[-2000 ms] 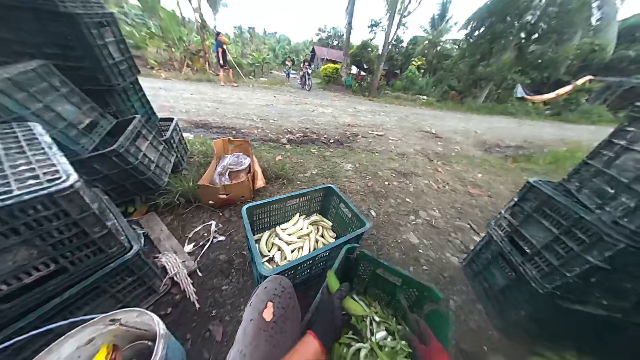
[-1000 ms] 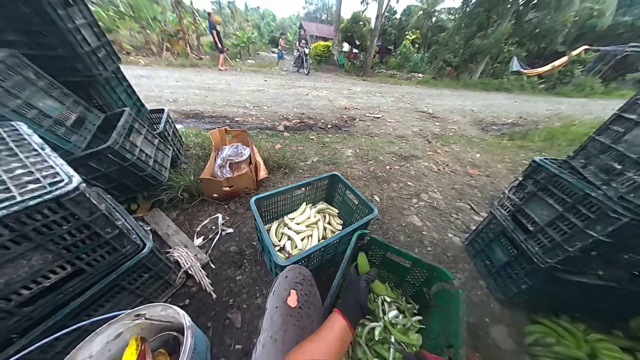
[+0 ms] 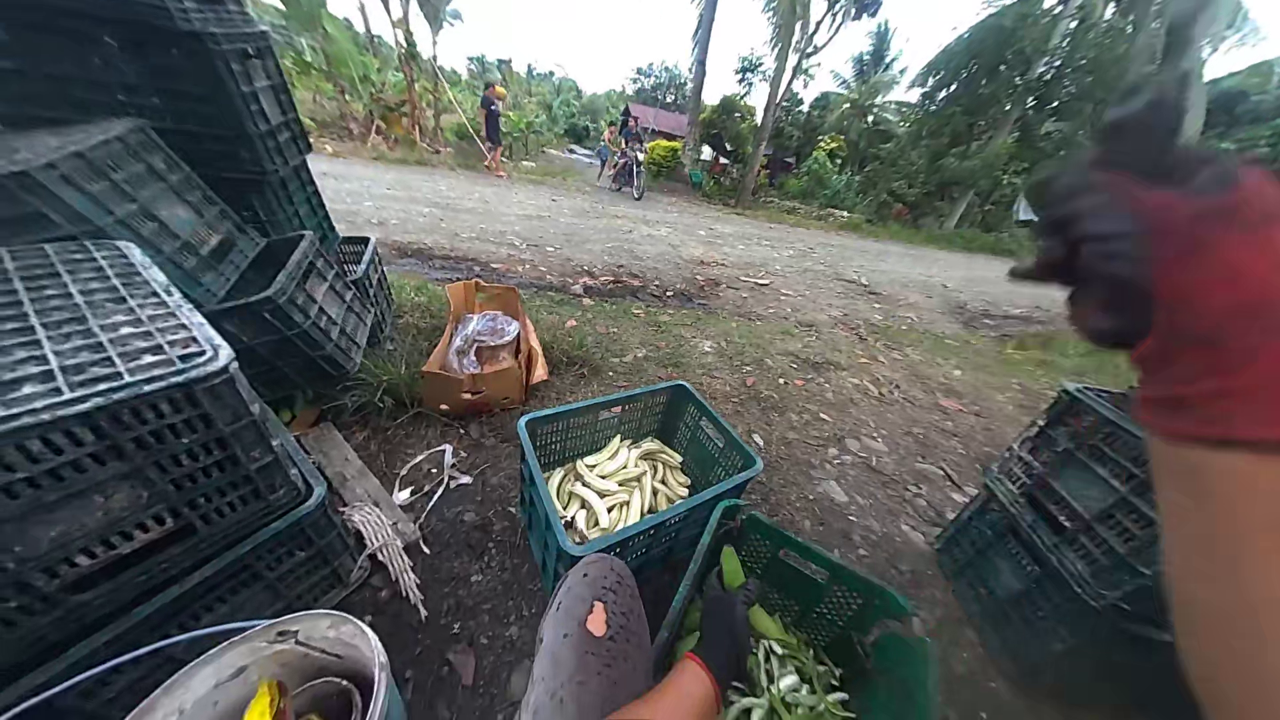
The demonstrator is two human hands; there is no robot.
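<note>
My left hand (image 3: 724, 625), in a black glove with a red cuff, is closed on a green banana (image 3: 733, 568) over a green plastic crate (image 3: 840, 580). Green peels (image 3: 785, 670) fill part of that crate. Just beyond it stands a teal plastic crate (image 3: 640, 535) holding peeled bananas (image 3: 615, 485). My right hand (image 3: 1110, 220), in a red and black glove, is raised at the right edge, blurred; its fingers look bent, and whether it holds anything cannot be told. My knee is between the crates and a bucket (image 3: 375, 650).
Stacked dark crates (image 3: 150, 450) rise at the left, and more crates (image 3: 1060, 520) stand at the right. A cardboard box (image 3: 480, 385) with plastic sits on the grass. A wooden board (image 3: 355, 480) and frayed rope (image 3: 385, 550) lie near the left stack. People and a motorcycle (image 3: 637, 175) are across the gravel road.
My right hand has risen from the green crate to the upper right. My left hand stays at the green crate. The view has shifted somewhat.
</note>
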